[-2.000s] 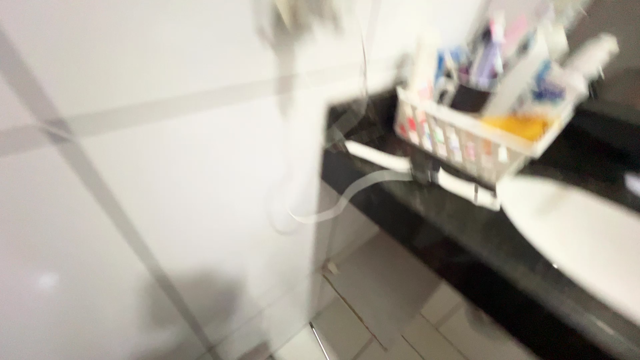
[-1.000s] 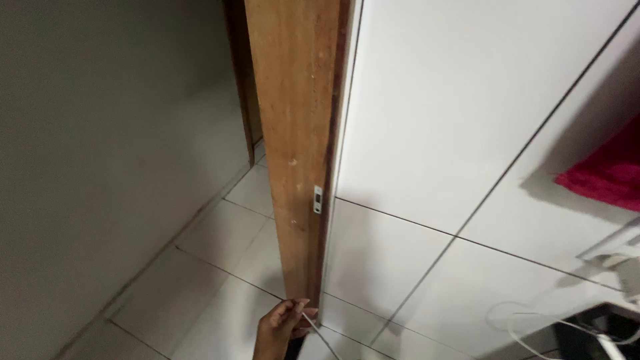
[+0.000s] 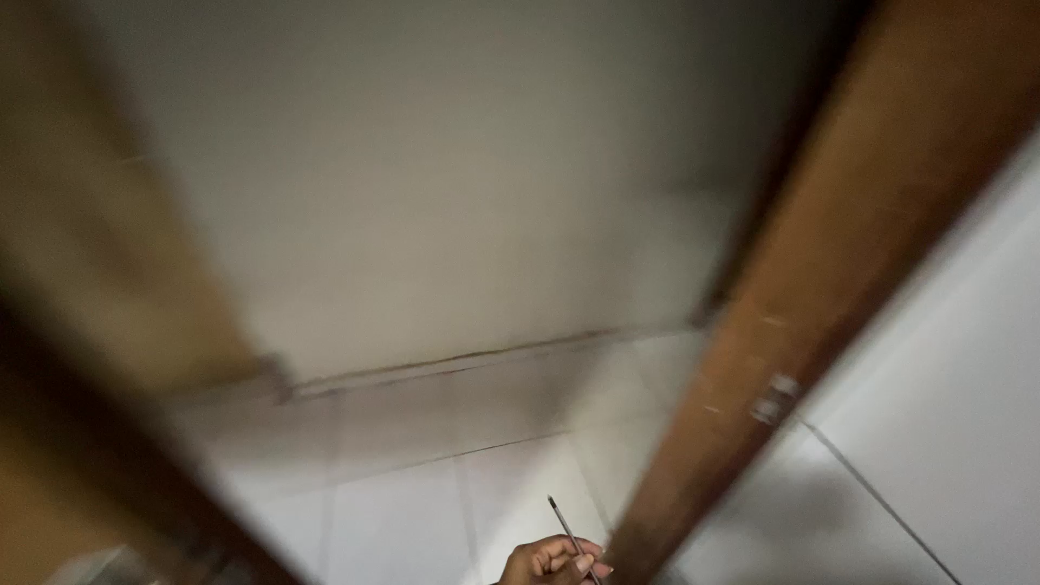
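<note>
My left hand (image 3: 548, 561) is at the bottom, just right of the middle, with the wrist cut off by the frame edge. Its thumb and fingers pinch a thin stick (image 3: 565, 522) with a dark tip, which points up and slightly left; the lower end is hidden by the fingers. What kind of stick it is cannot be told. Beside the fingertips, on the right, stands the brown wooden door frame (image 3: 780, 268) with a small metal strike plate (image 3: 773, 398). My right hand is not in view.
A plain wall (image 3: 455, 203) lies beyond the doorway, above light floor tiles (image 3: 390, 512). Dark and brown wood (image 3: 106, 439), blurred, slants along the left side. White tiled wall (image 3: 934, 390) runs at the right of the frame.
The view has swung left from the sink counter and basket to the doorway. My left hand, absent at first, appears by the door frame in both later frames.
</note>
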